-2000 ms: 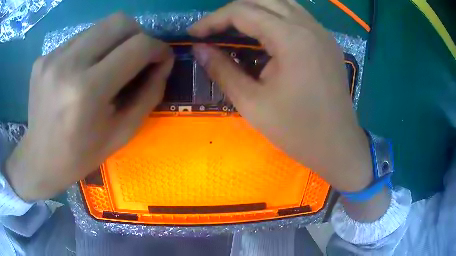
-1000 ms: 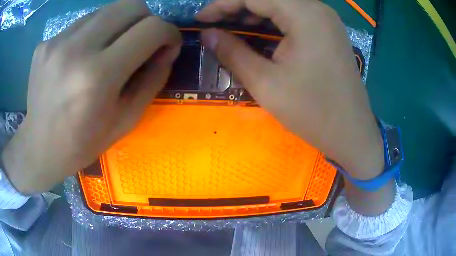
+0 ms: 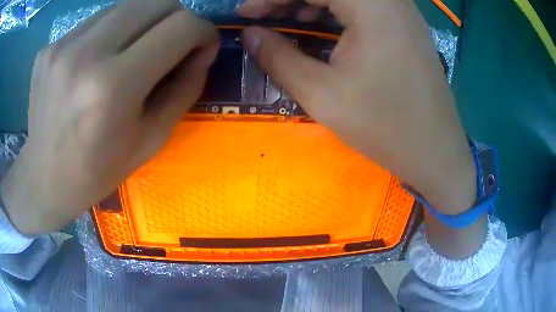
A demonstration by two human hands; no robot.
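The orange tablet housing [image 3: 256, 183] lies on a bubble wrap sheet [image 3: 152, 266]. The dark mainboard [image 3: 244, 110] runs along its far part, with a smooth black panel [image 3: 225, 79] and a silver shield cover [image 3: 256, 79] between my hands. My left hand [image 3: 116, 103] is over the far left part, fingers bent and pinched, fingertips at the far edge. My right hand [image 3: 366, 97] is over the far right part, its thumb at the far edge and its fingers just beyond it. I cannot tell whether either hand holds a thin part; the fingertips hide it.
A green mat [image 3: 506, 97] surrounds the housing. A clear plastic bag [image 3: 18, 13] is at the upper left. An orange stick [image 3: 447, 11] and yellow tape [image 3: 539, 27] are at the upper right. A blue wrist strap [image 3: 460, 216] is on my right wrist.
The housing appears higher in the picture than before. Both hands stay at its far edge in much the same pose, the right one slightly farther right and higher.
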